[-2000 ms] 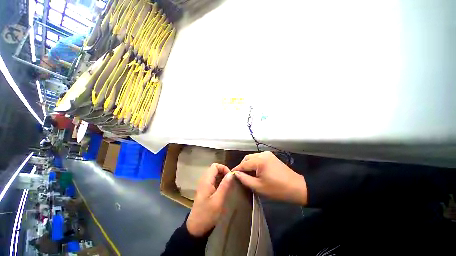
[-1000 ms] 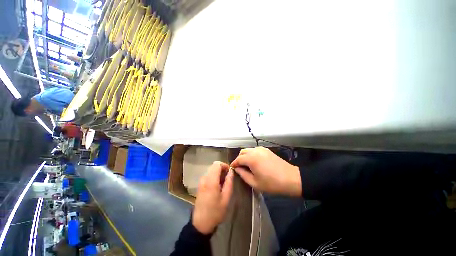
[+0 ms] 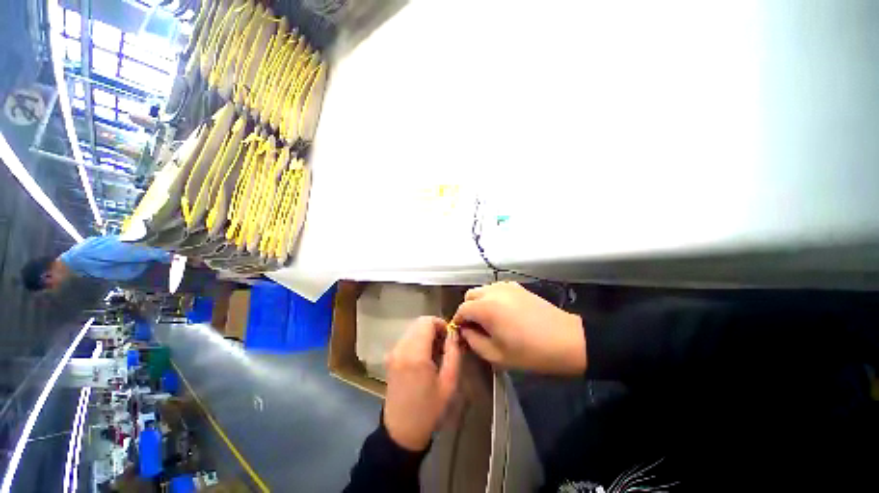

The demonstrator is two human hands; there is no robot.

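Note:
A beige fabric panel (image 3: 472, 433) hangs below the table's front edge, with a pale strip along its side. My left hand (image 3: 416, 380) pinches its top corner from the left. My right hand (image 3: 520, 329) pinches the same corner from the right. A small yellow bit (image 3: 451, 327) shows between the fingertips, which almost touch. The fingers hide most of the corner. The panel's lower end is cut off by the frame.
Stacked panels with yellow edges (image 3: 260, 193) stand at the table's far left. Small yellow pieces (image 3: 443, 191), a green tool (image 3: 502, 220) and a dark cord (image 3: 476, 231) lie on the white table (image 3: 598, 135). Below are a carton (image 3: 345, 332) and blue bins (image 3: 284, 318). A person (image 3: 106, 258) is beyond.
Both hands stay at the panel's corner, with small finger movements; more yellow shows between them. The person in blue at the far left has shifted. The view has moved slightly.

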